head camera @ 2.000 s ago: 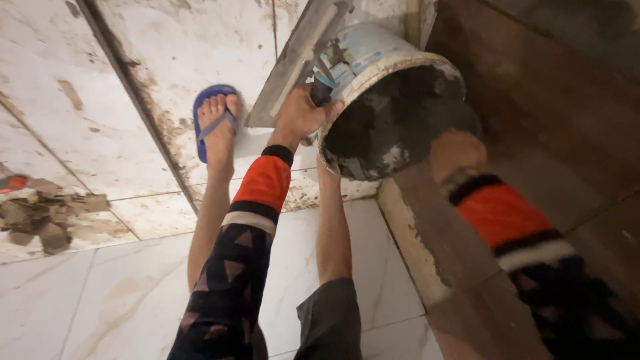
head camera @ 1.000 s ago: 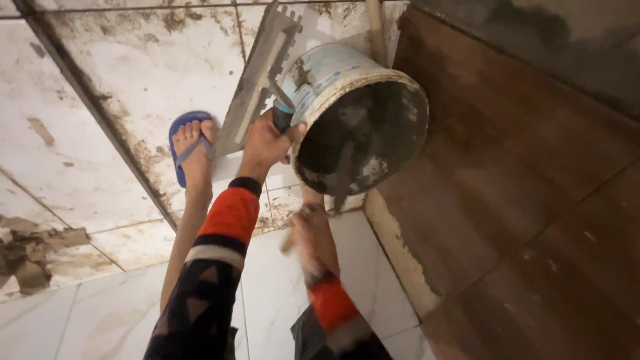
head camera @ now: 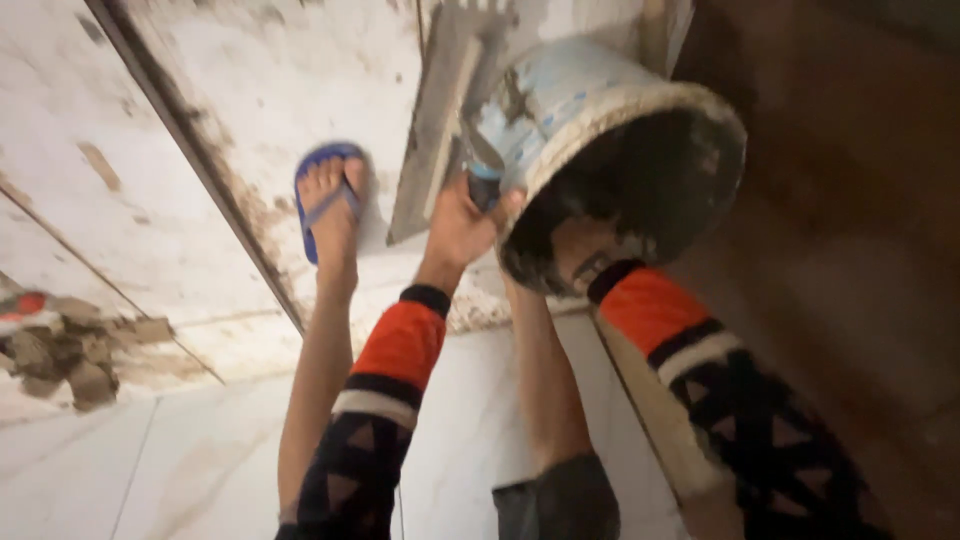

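Note:
My left hand (head camera: 469, 221) is closed around the dark handle of a notched trowel (head camera: 442, 112), whose flat metal blade slants up beside the bucket; the thumb lies at the bucket's rim. A light blue, mortar-stained bucket (head camera: 577, 75) is tipped so its mouth faces me. My right hand (head camera: 585, 244) reaches inside the bucket's mouth, near the lower wall. Its fingers are lost in shadow and blur, so whether it holds anything cannot be seen. Grey mortar smears cling to the bucket's outside and rim.
My foot in a blue flip-flop (head camera: 328, 199) stands on dirty white tiles, left of the trowel. A dark strip (head camera: 195, 157) crosses the tiles. Broken mortar lumps (head camera: 71, 352) lie at the far left. White marbled tiles (head camera: 202, 457) are below, and a brown surface (head camera: 847, 285) is on the right.
My right hand was outside, below the bucket, one second ago and is now inside its mouth. My left hand keeps the trowel beside the bucket.

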